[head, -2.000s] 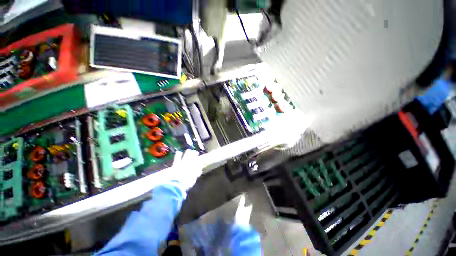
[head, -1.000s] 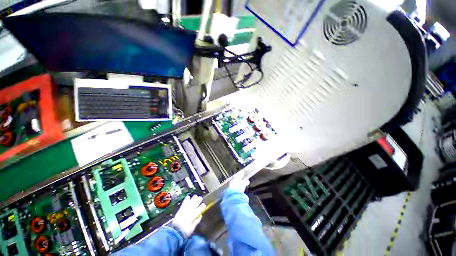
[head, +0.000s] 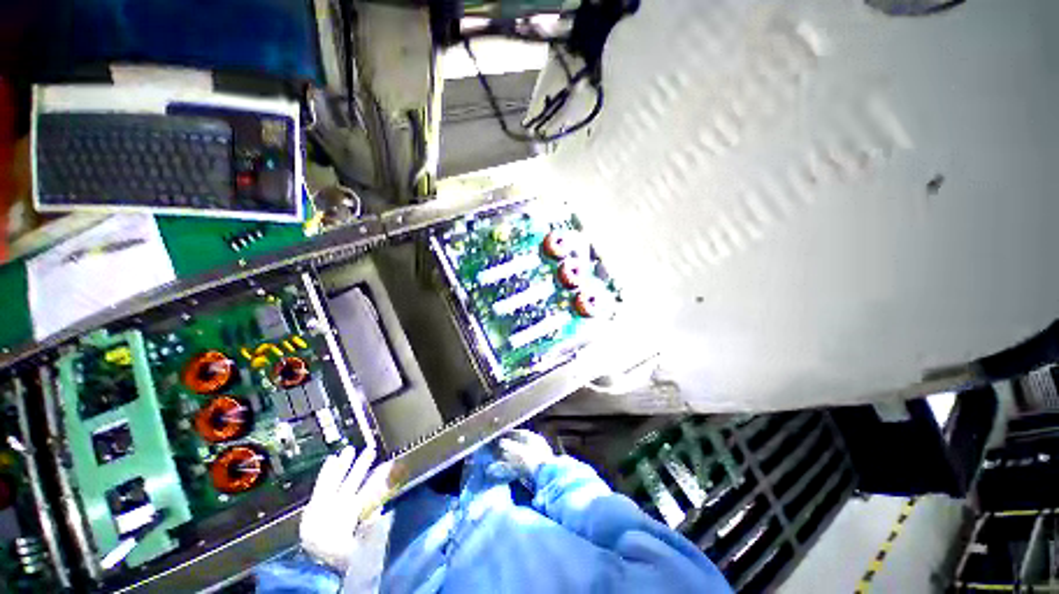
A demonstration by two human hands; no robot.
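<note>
A large green power board [head: 261, 406] with orange-red toroid coils lies on the conveyor, with a pale green frame [head: 151, 453] over its left part. My left hand [head: 337, 505], white-gloved with fingers spread, is at the board's near right corner and the front rail. Nothing shows held in it. My right hand [head: 523, 453], also gloved, is just beyond the front rail, close to my blue sleeves. Its fingers are partly hidden. A second green board [head: 511, 296] with white bars lies farther right, beside the machine, its right side washed out by glare.
The front conveyor rail [head: 465, 439] runs diagonally below the boards. A large pale machine [head: 813, 267] fills the right. A black slotted tray [head: 755, 482] with small boards and a black bin [head: 900, 447] stand below it. A keyboard [head: 134, 160] is at the back left.
The view has shifted right, so the boards appear farther left. My left hand is now at the board's corner, and the yellow stick seen by it is out of sight. My right hand is closer to my body.
</note>
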